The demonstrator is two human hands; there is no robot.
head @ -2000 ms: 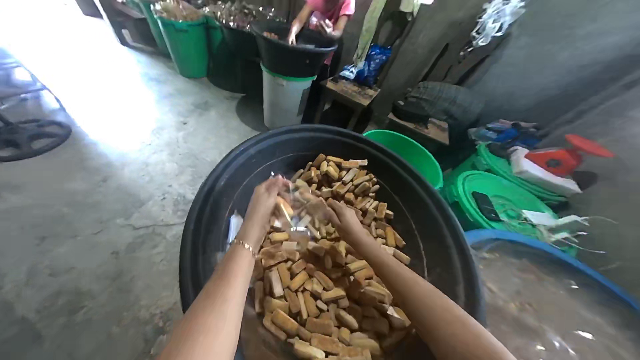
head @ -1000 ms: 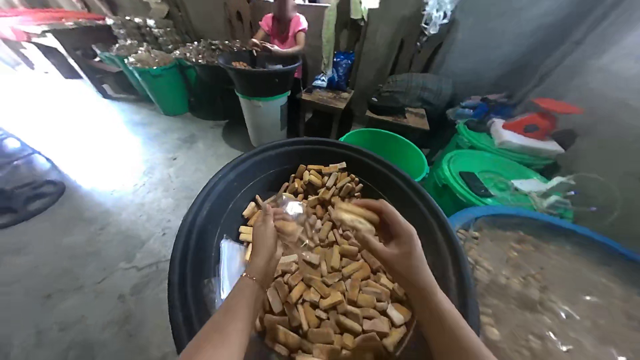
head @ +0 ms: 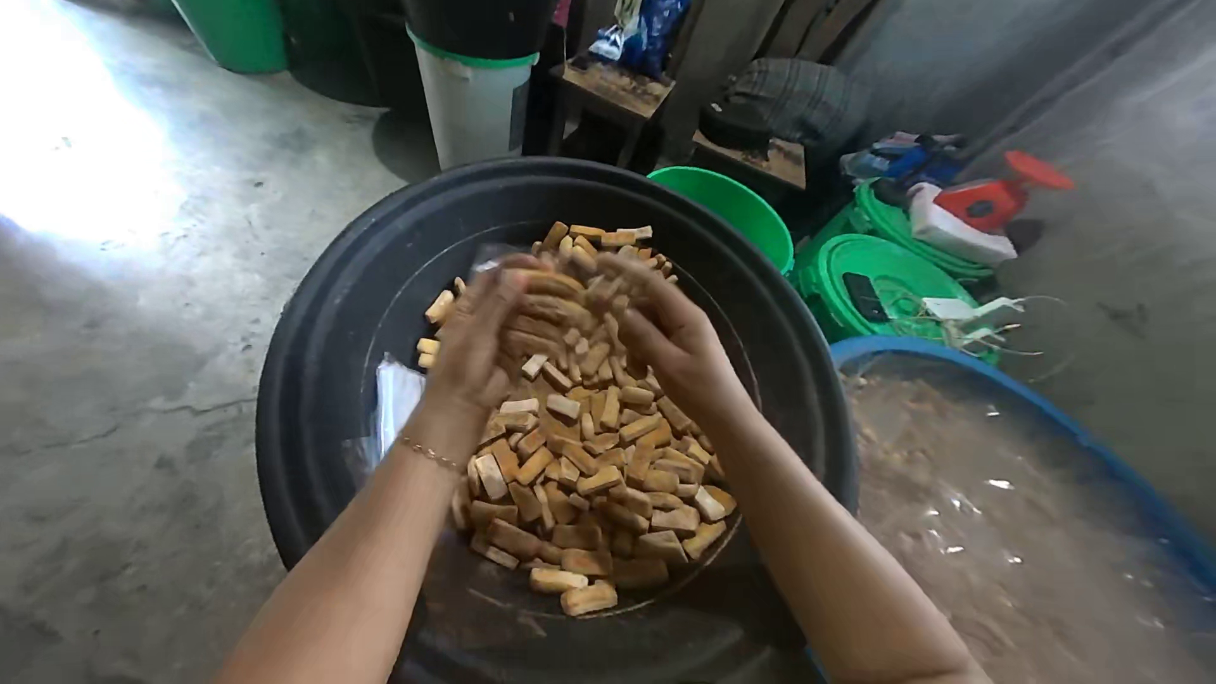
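Many small rectangular biscuits (head: 589, 465) lie heaped in a wide black plastic tub (head: 313, 380). Over the far part of the heap, my left hand (head: 480, 342), with a bracelet at its wrist, is curled around several biscuits and what looks like a clear plastic bag (head: 489, 255). My right hand (head: 670, 328) is close by on the right, its fingers bent and blurred; whether it holds any biscuits cannot be told. A stack of clear plastic bags (head: 397, 399) rests against the tub's left inner side, beside my left forearm.
A blue-rimmed tub (head: 959, 356) with plastic-covered contents stands at the right. Behind the black tub are a green basin (head: 731, 214), lidded green buckets (head: 883, 280), a red scale (head: 993, 199), a wooden stool (head: 622, 90) and a white bucket (head: 470, 104).
My hands have come closer together over the heap. One second ago my right hand held biscuits apart from the bag in my left. The view has tilted down, and the other person has left it.
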